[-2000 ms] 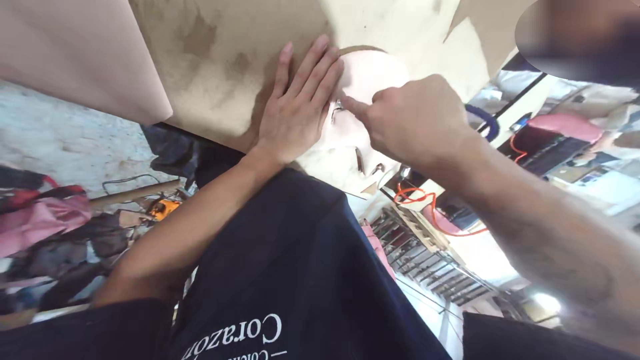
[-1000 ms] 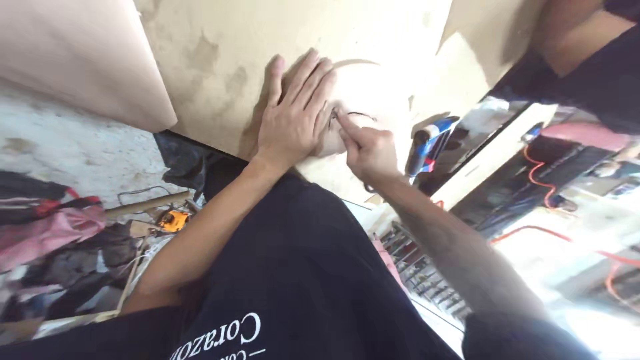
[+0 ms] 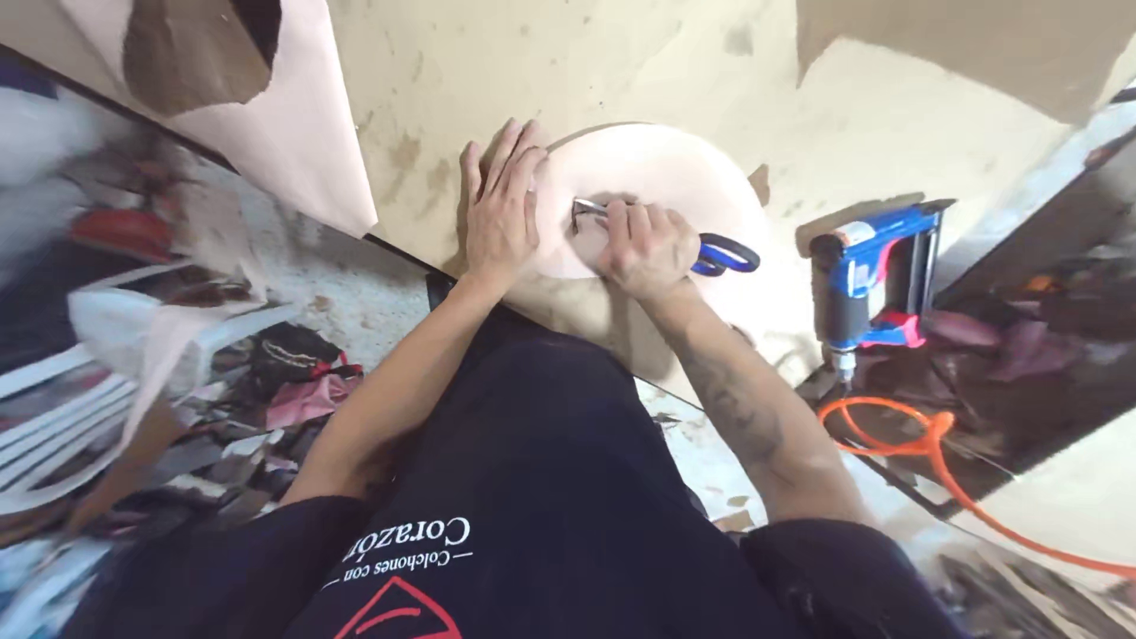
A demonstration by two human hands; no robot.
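Note:
A round, pale pink piece of sheet material (image 3: 692, 169) lies flat on the worktable (image 3: 532, 62). My left hand (image 3: 508, 209) rests flat at its left edge, fingers spread, holding nothing. My right hand (image 3: 652, 247) is closed around scissors with blue handles (image 3: 728, 255); their metal blades point left over the round piece, by a dark slit or mark (image 3: 575, 217). Whether the tips pierce the material cannot be told.
A blue pneumatic stapler (image 3: 874, 266) lies at the table's right edge, joined to an orange air hose (image 3: 958, 497). Pale pink sheet (image 3: 302, 133) covers the table's left part. Brown sheet (image 3: 958, 44) lies at the upper right. Scraps (image 3: 311, 399) litter the floor at left.
The view has shifted, showing the round piece and stapler more fully. My left hand stays spread at the piece's left side. The scissors in my right hand now show clearly.

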